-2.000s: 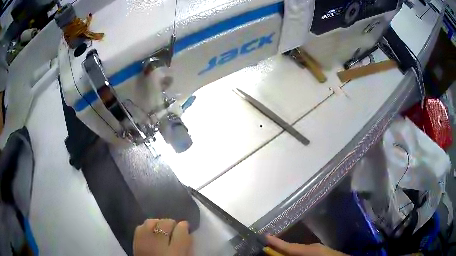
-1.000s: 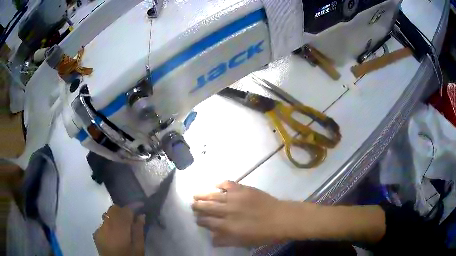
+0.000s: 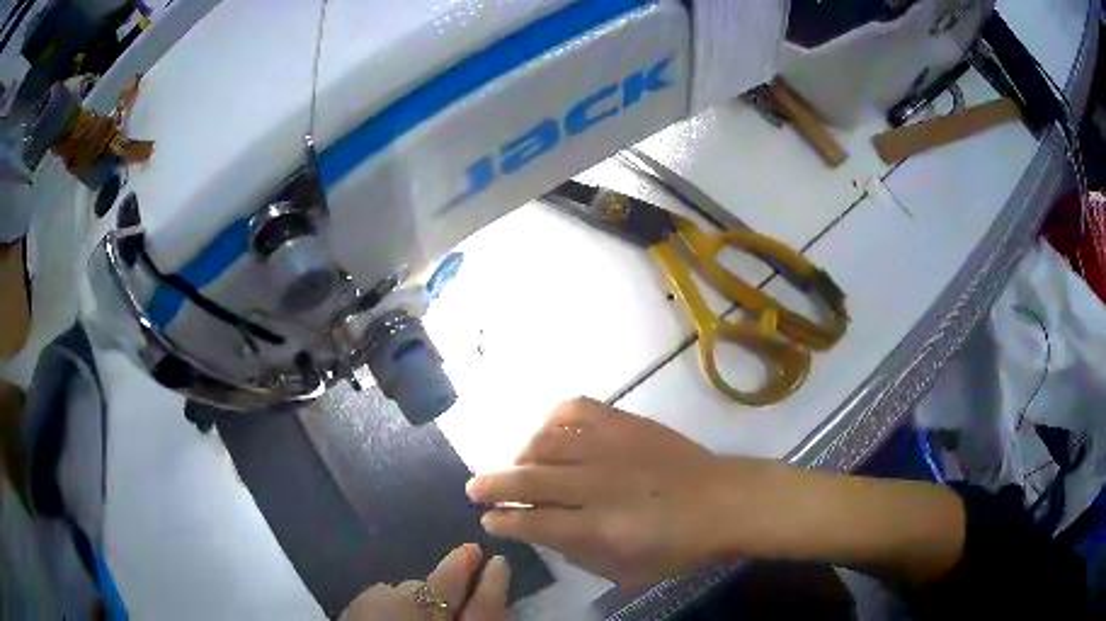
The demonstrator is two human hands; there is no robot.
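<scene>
A dark grey fabric piece runs flat from under the head of the white sewing machine toward me. The needle and presser foot are hidden behind the metal parts and the grey cylinder. My left hand, with a ring, is at the near end of the fabric, cut off by the bottom edge; its fingers are bent on the fabric. My right hand lies at the fabric's right edge with fingers together, pointing left; whether it pinches the fabric is unclear.
Yellow-handled shears lie on the table right of the head, over slim grey tweezers. Brown strips lie farther back. Dark curved cloth is at the left. A white bag hangs beyond the table's right edge.
The shears came onto the table, then stayed there. The fabric, lifted and folded a second ago, now lies flat. My left hand has moved right, close to my right hand. The view has shifted.
</scene>
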